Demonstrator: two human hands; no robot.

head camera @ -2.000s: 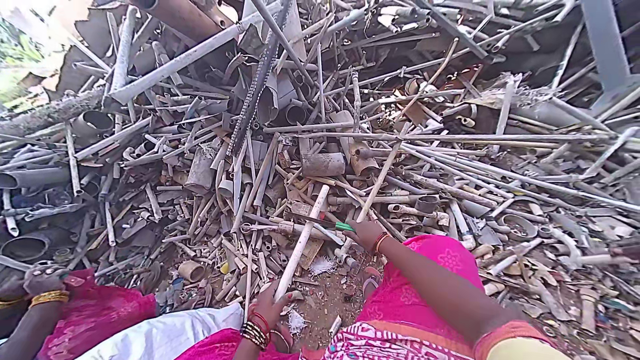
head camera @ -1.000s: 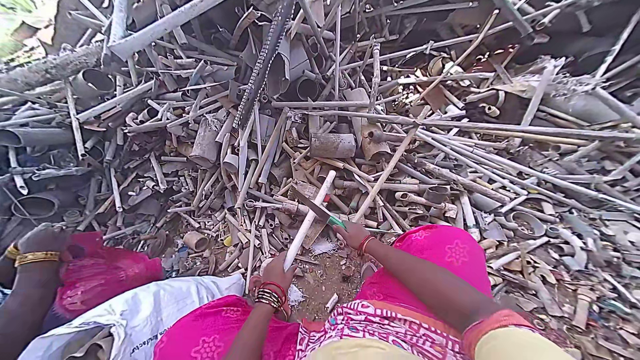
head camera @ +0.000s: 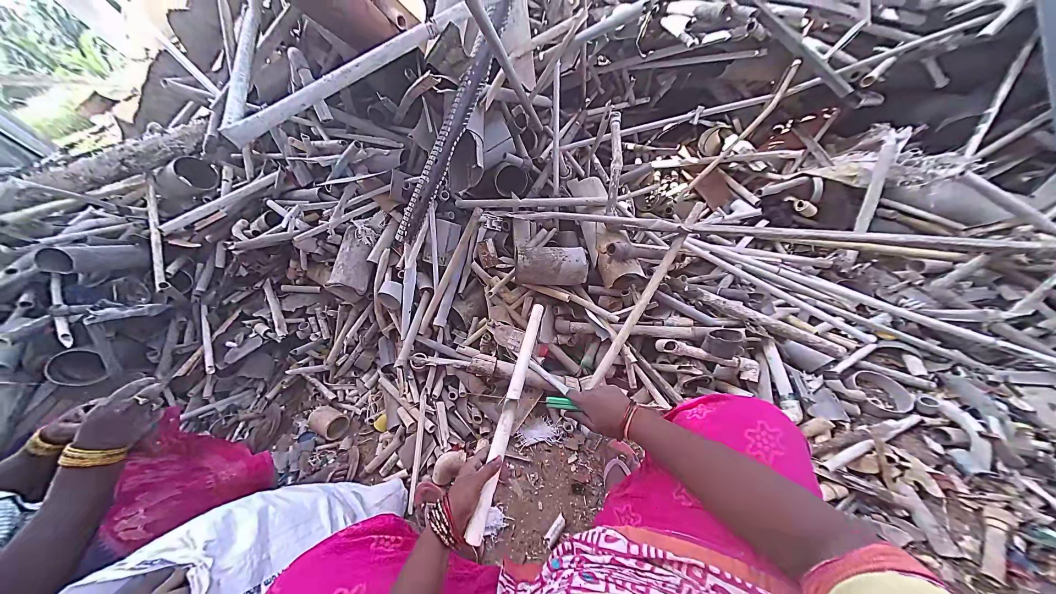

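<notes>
My left hand [head camera: 469,493] is closed around the lower part of a pale plastic pipe [head camera: 516,375], which stands slanted in front of my lap. In my right hand [head camera: 601,410] is a knife with a green handle [head camera: 561,403]; its blade [head camera: 548,378] points up and left, close to the pipe's right side. Whether the blade touches the pipe cannot be told. Heaped pipe pieces lie just beyond both hands, among them a short wide grey pipe [head camera: 551,266].
Scrap pipes pile up ahead and on both sides, with a long pole [head camera: 652,309] leaning toward my right hand. At the left, another person's hands [head camera: 115,417] are beside a white sack [head camera: 272,528]. Bare soil [head camera: 544,495] shows between my knees.
The knife blade, across the pipe one second ago, now appears at its right side. My left hand still holds the pipe. The other person's hands have come closer together.
</notes>
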